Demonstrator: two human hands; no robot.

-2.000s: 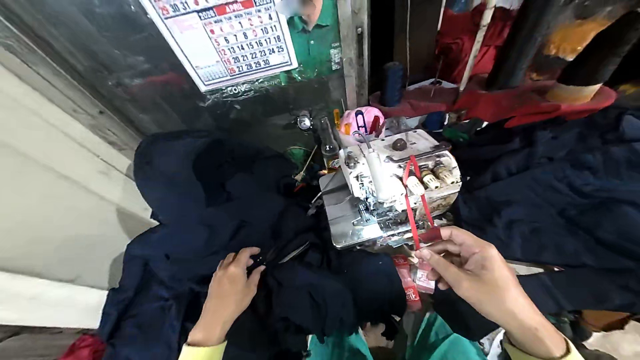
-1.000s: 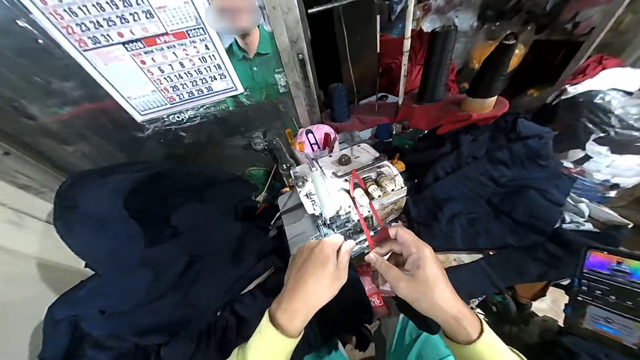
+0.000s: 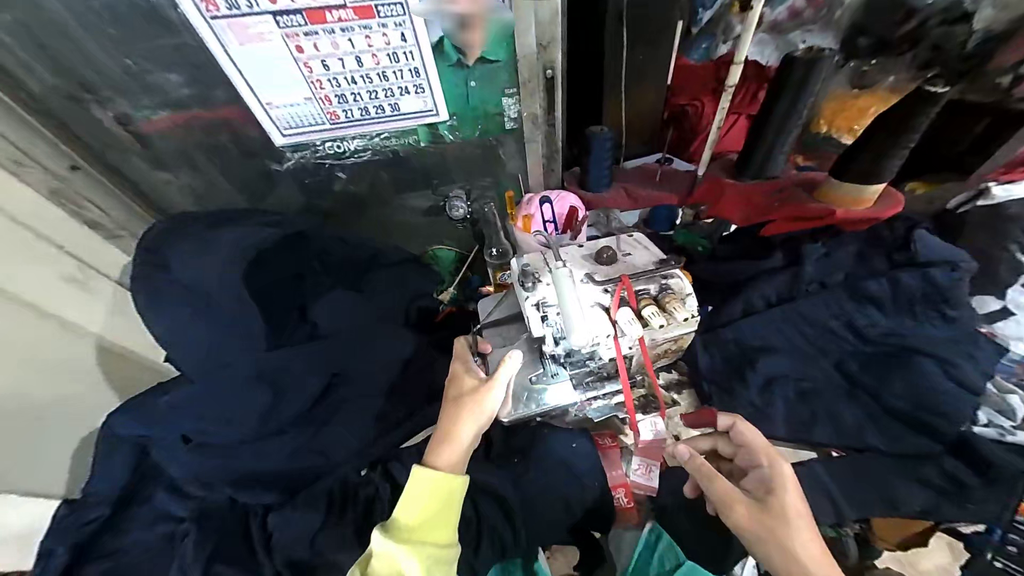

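A white overlock sewing machine [image 3: 572,312] stands in the middle, its metal plate [image 3: 538,396] towards me. My left hand [image 3: 472,396] is at the plate's left edge, fingers around a slim dark tool [image 3: 478,346], perhaps thread snips. A looped red ribbon [image 3: 622,370] hangs down the machine's front. Below it hang woven labels, one pale [image 3: 645,472] and one red [image 3: 616,480]. My right hand [image 3: 732,472] is just right of the pale labels, thumb and a finger close together; whether they pinch anything is unclear. Something red [image 3: 698,418] covers one fingertip.
Dark navy fabric lies heaped at left [image 3: 320,344] and right [image 3: 840,328]. Behind the machine stand a glass bottle [image 3: 496,248], a pink holder [image 3: 552,212] with tools, and thread cones [image 3: 788,116] on red cloth. A calendar [image 3: 344,72] hangs on the dark wall panel.
My left hand has moved from beside my right hand at the ribbon to the left edge of the machine's plate. My right hand has come away from the ribbon, down and to the right.
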